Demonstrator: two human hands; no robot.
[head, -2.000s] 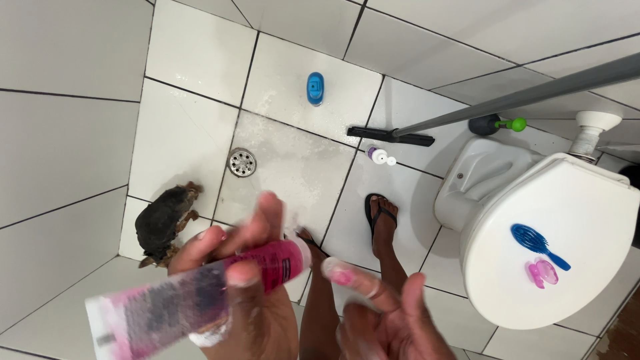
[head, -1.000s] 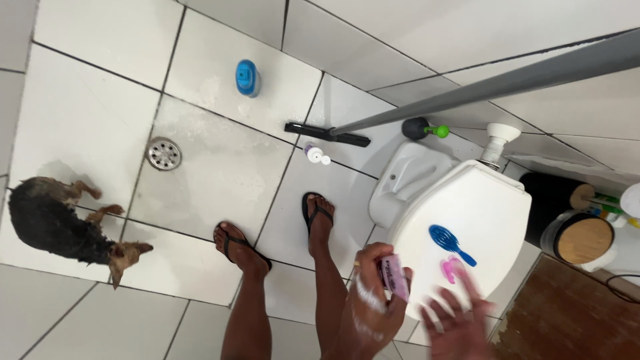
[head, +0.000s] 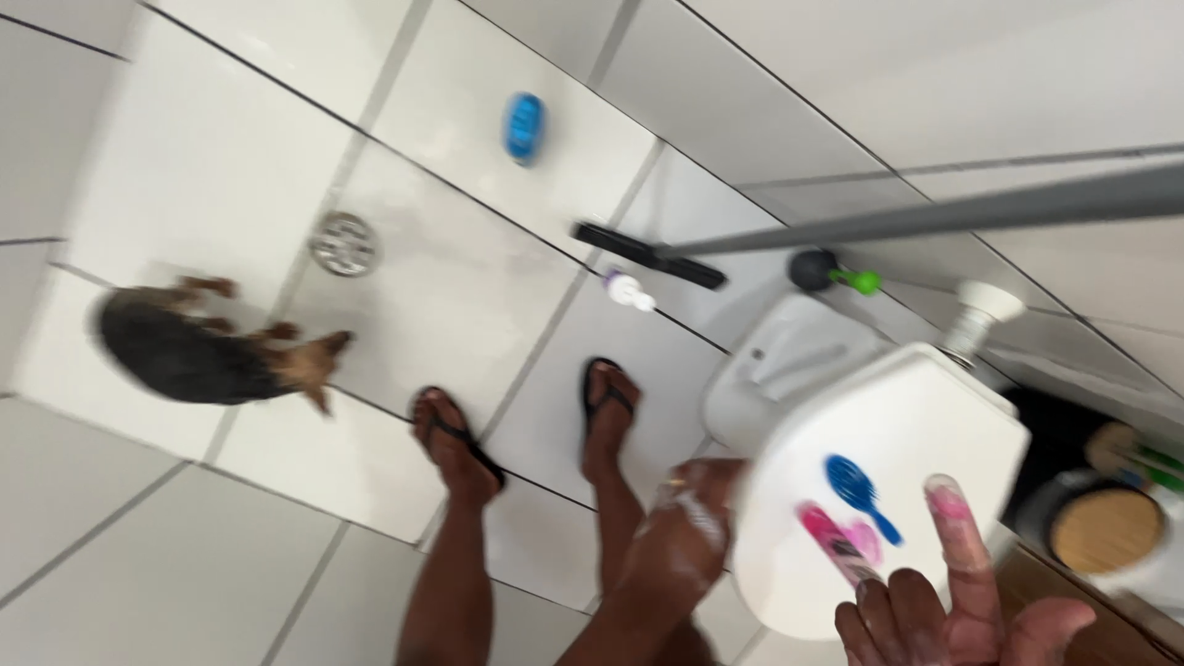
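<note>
My left hand (head: 680,532), blurred and with white lather on its back, is beside the left edge of the toilet lid (head: 786,583); its fingers are mostly hidden. My right hand (head: 953,592) is over the lid's lower right, index finger and thumb apart, other fingers curled, with pink paste on the index fingertip. A pink tube (head: 828,532) lies on the lid, its lower end reaching the curled fingers; contact is unclear. Beside it are a blue hairbrush (head: 856,486) and a pink object (head: 865,541). A wet dark-and-tan dog (head: 199,356) stands on the tiles at left.
A floor drain (head: 344,244), a blue bottle (head: 524,128) and a small white-and-purple container (head: 629,289) are on the floor. A squeegee (head: 647,254) stretches from the right. Near the toilet are a green-handled brush (head: 860,280) and a wooden-lidded container (head: 1105,529).
The tube, in my left hand earlier, now lies on the toilet lid. The dog has turned from its pose two seconds ago. The view has shifted.
</note>
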